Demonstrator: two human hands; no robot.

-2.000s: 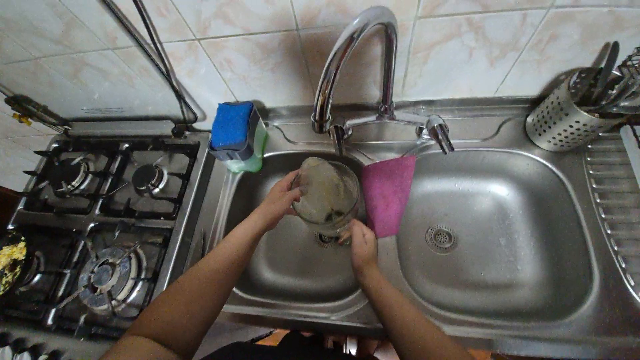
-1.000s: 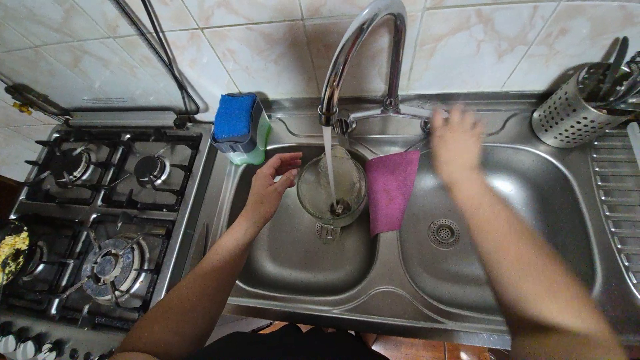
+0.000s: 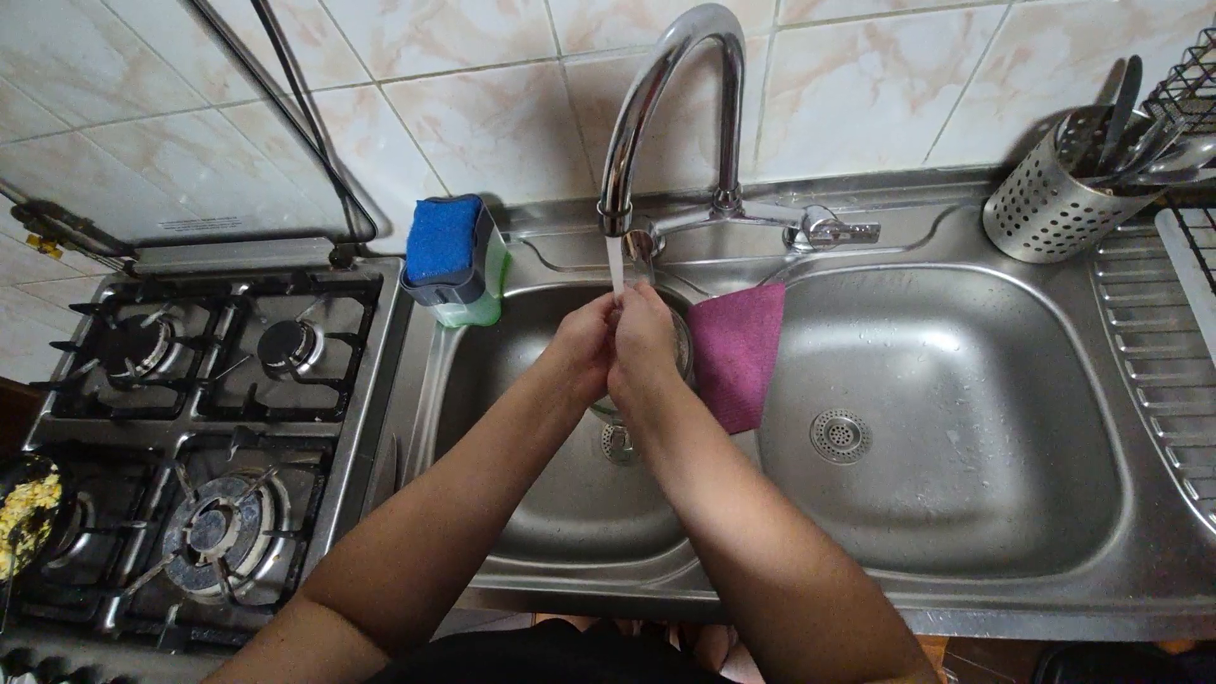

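Note:
Water runs from the chrome faucet point(image 3: 617, 223) onto my two hands, which are pressed together over the left sink basin point(image 3: 560, 513). My left hand point(image 3: 586, 344) touches my right hand point(image 3: 646, 332); their fingers are mostly hidden, and whether anything is between them cannot be told. Below and behind them sits a clear glass vessel point(image 3: 682, 347), largely covered by my hands. A magenta cloth point(image 3: 736, 356) drapes over the divider just right of my right hand.
A soap dispenser point(image 3: 465, 304) with a blue sponge point(image 3: 444, 236) stands behind the left basin. The gas stove point(image 3: 366, 399) and a pan of yellow food point(image 3: 28, 513) are at left. A perforated steel holder point(image 3: 1054, 204) with cutlery stands at the back right, beside the right basin point(image 3: 950, 380).
My right hand has moved left from the faucet handle to meet my left hand under the stream. Two seconds ago both hands held the glass vessel and no water ran.

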